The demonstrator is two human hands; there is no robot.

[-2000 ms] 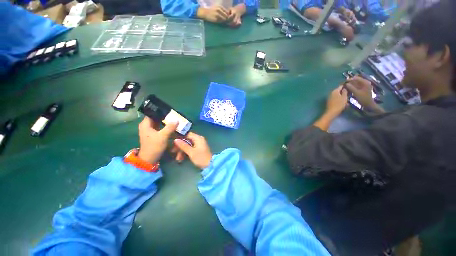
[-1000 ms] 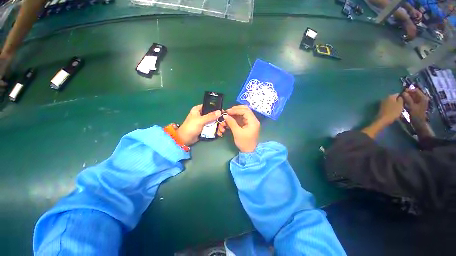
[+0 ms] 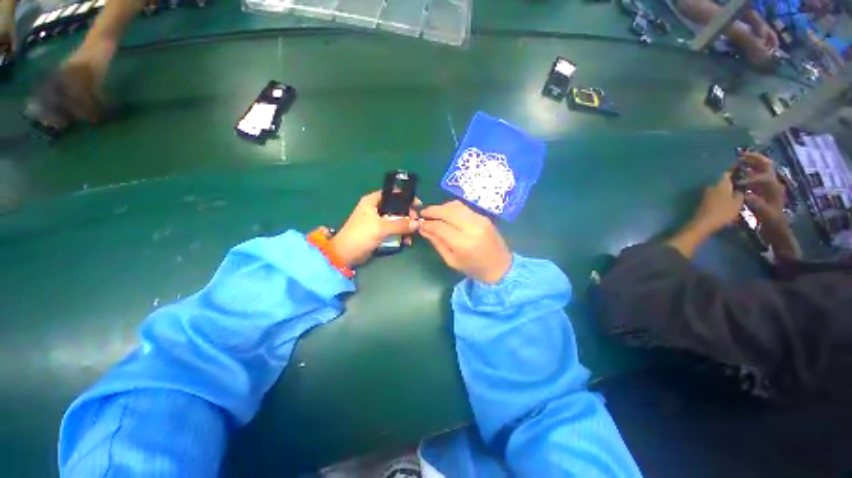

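Note:
My left hand (image 3: 366,230) holds a black mobile phone (image 3: 399,190) upright in the view, its thumb across the lower part with the pale patch. My right hand (image 3: 464,239) is at the phone's right edge with thumb and index finger pinched together. Whether a white ring is between those fingertips is too small to tell. The blue parts tray (image 3: 523,159) lies just beyond my right hand and holds a heap of white rings (image 3: 484,177).
Another black phone (image 3: 266,112) lies at upper left. A phone (image 3: 560,77) and a yellow-trimmed phone (image 3: 589,99) lie beyond the tray. A blurred hand (image 3: 79,86) reaches in at far left. A clear compartment tray (image 3: 411,21) is at the top. A dark-sleeved person works at right.
My right fingers have closed at the phone's edge; the ring seen there earlier no longer shows clearly. Another person's hand has come in at far left, where two phones lay.

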